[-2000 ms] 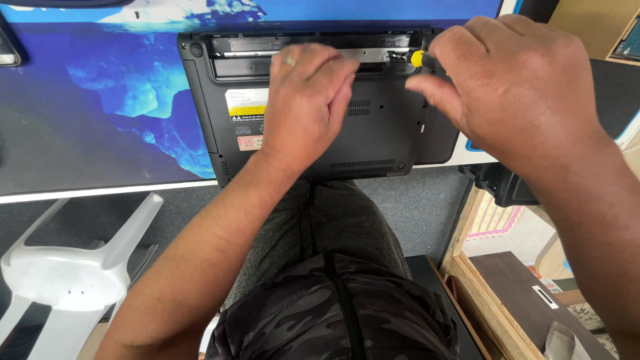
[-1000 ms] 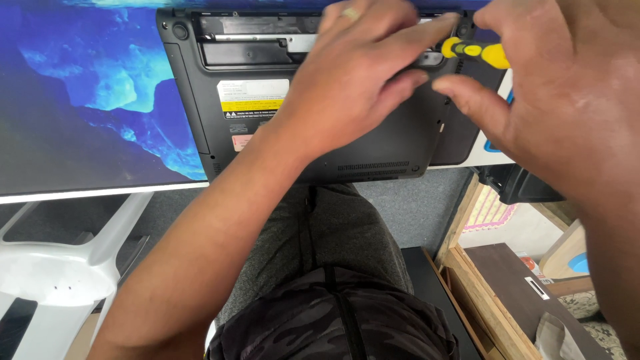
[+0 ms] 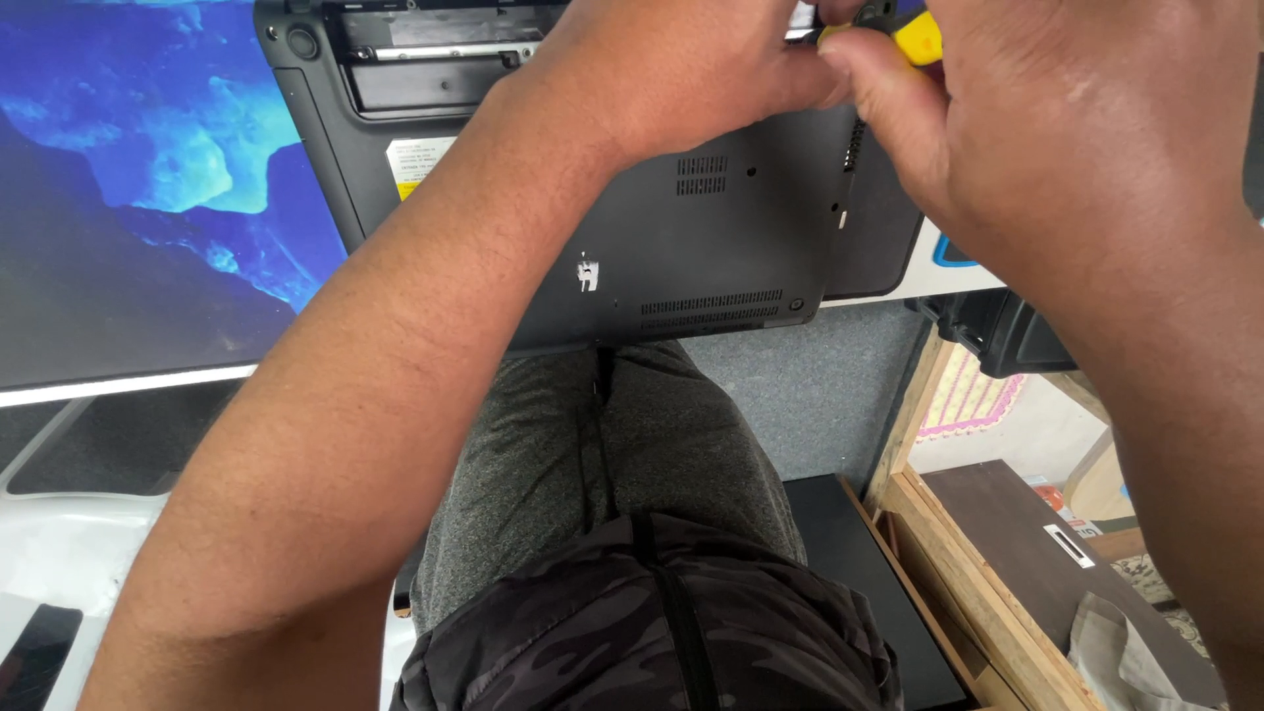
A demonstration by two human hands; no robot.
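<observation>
A black laptop (image 3: pixel 731 237) lies upside down on a blue patterned desk mat, its long battery bay (image 3: pixel 434 54) exposed along the far edge. My right hand (image 3: pixel 1057 109) grips the yellow and black handle of a screwdriver (image 3: pixel 920 39) over the bay's right end. Close beside it, my left hand (image 3: pixel 711 69) reaches across the laptop, its fingertips partly cut off by the top of the view. Whether the left fingers hold anything cannot be seen. The screwdriver's tip is hidden too.
The desk mat (image 3: pixel 178 178) spreads left of the laptop. A white plastic chair (image 3: pixel 69 543) stands below the desk at left. Black plastic equipment (image 3: pixel 1007 331) is under the desk edge at right, above a wooden frame (image 3: pixel 987 573) and a dark panel with a white-rimmed slot.
My left hand has moved right along the battery bay, to beside the screwdriver. The right hand still holds the screwdriver. The view has shifted, leaving the bay nearer the top edge.
</observation>
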